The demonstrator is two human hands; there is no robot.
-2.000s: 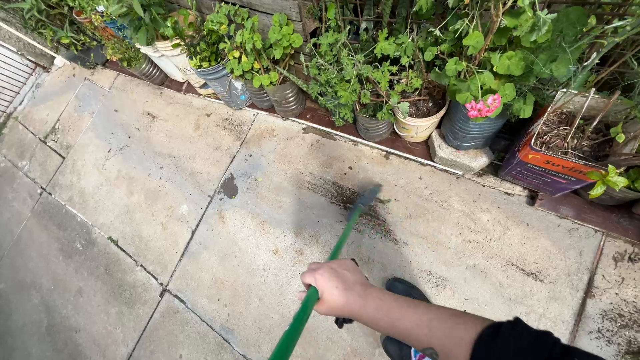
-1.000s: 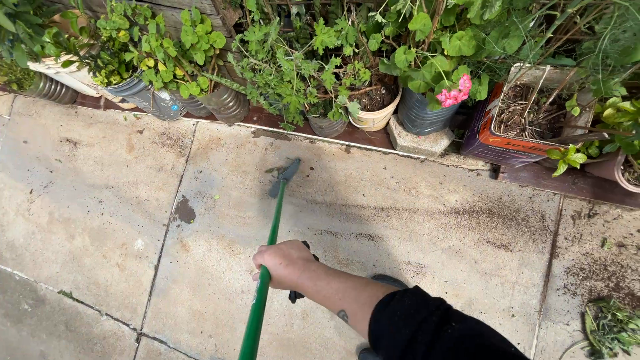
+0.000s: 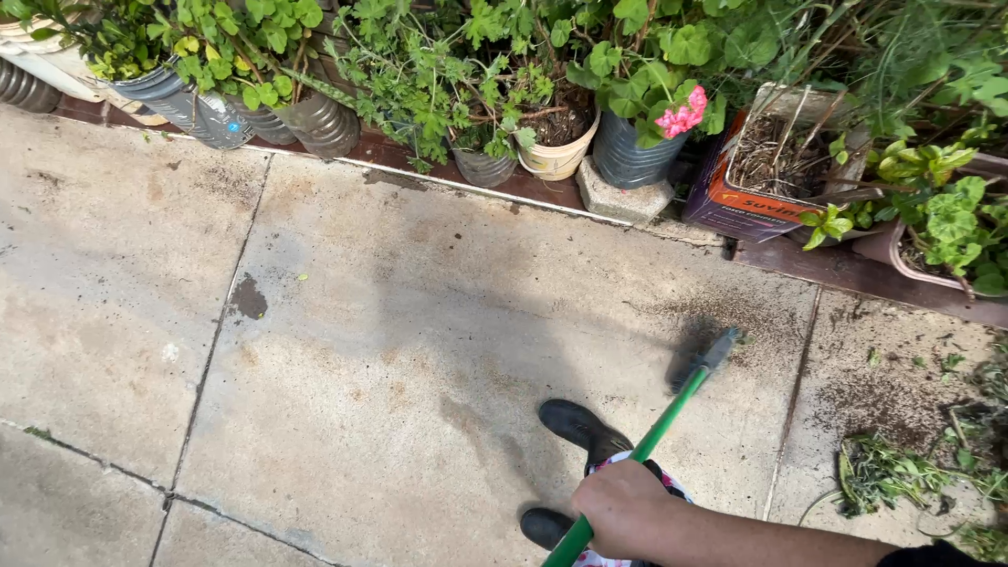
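Observation:
My right hand (image 3: 626, 504) comes in from the lower right, closed around the green handle (image 3: 669, 421) of a broom. The handle slants up and to the right to a grey broom head (image 3: 715, 354), slightly blurred, whose bristles touch the paving. Loose dark soil (image 3: 732, 311) lies around and just beyond the head. A wider patch of soil (image 3: 882, 405) and a heap of pulled green plants (image 3: 890, 472) are on the slab to the right. My left hand is not in view.
Black boots (image 3: 571, 421) stand left of the handle. Along the back edge are potted plants, a blue-grey pot (image 3: 634, 157) with a pink flower on a concrete block (image 3: 622, 197), a purple and orange paint container (image 3: 728, 209) and a pink planter (image 3: 906, 252). Joints divide the concrete slabs.
The broom head has moved right, from near the dark stain to the soil by the right-hand joint. My right hand has stayed on the handle. More of the plant heap and boots shows.

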